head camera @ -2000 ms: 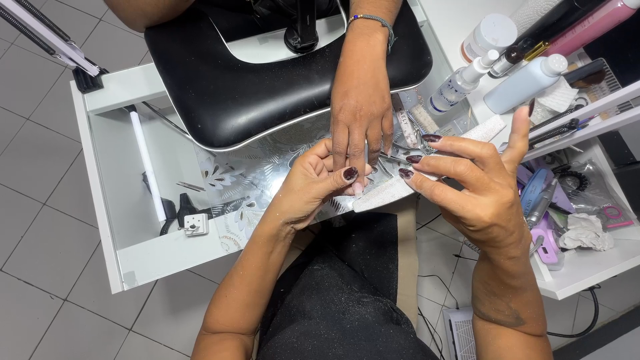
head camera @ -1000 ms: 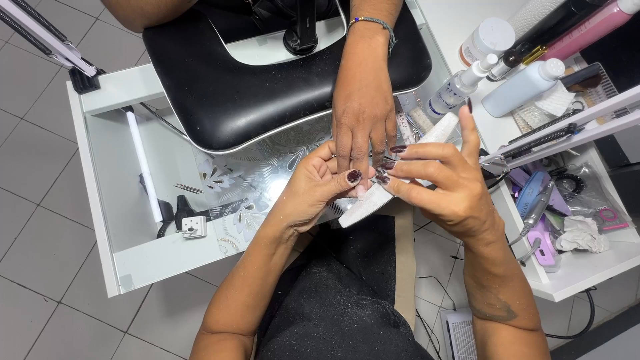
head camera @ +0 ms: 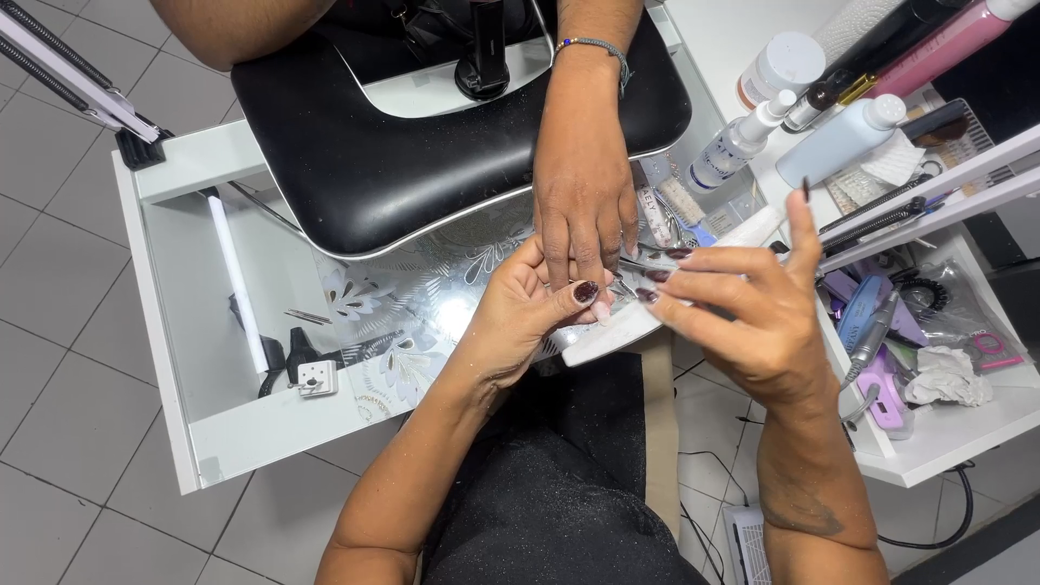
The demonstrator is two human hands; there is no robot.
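Note:
My left hand (head camera: 520, 317) holds a finger of another person's hand (head camera: 585, 183), with my thumb near that finger's long pale nail (head camera: 601, 312). That hand reaches down from the top, palm down, a cord bracelet on its wrist. My right hand (head camera: 743, 313) grips a white nail file (head camera: 613, 335) with its fingertips, its index or little finger raised; which one is unclear. The file slants below the held nail; whether they touch is unclear. Thin metal parts (head camera: 624, 284) show between the hands, partly hidden.
A black padded armrest (head camera: 406, 187) lies over the glass-topped table (head camera: 268, 439). At the right stand a spray bottle (head camera: 739, 142), a pale blue bottle (head camera: 841, 142) and a white-lidded jar (head camera: 780, 69). An open drawer (head camera: 926, 455) holds a handpiece (head camera: 873, 333) and crumpled tissue (head camera: 949, 376). A metal-sprung lamp arm (head camera: 73, 69) rises at left.
The nail file and my right hand have shifted and changed angle between frames. My left hand keeps its hold on the other person's finger, and that person's hand stays nearly in place.

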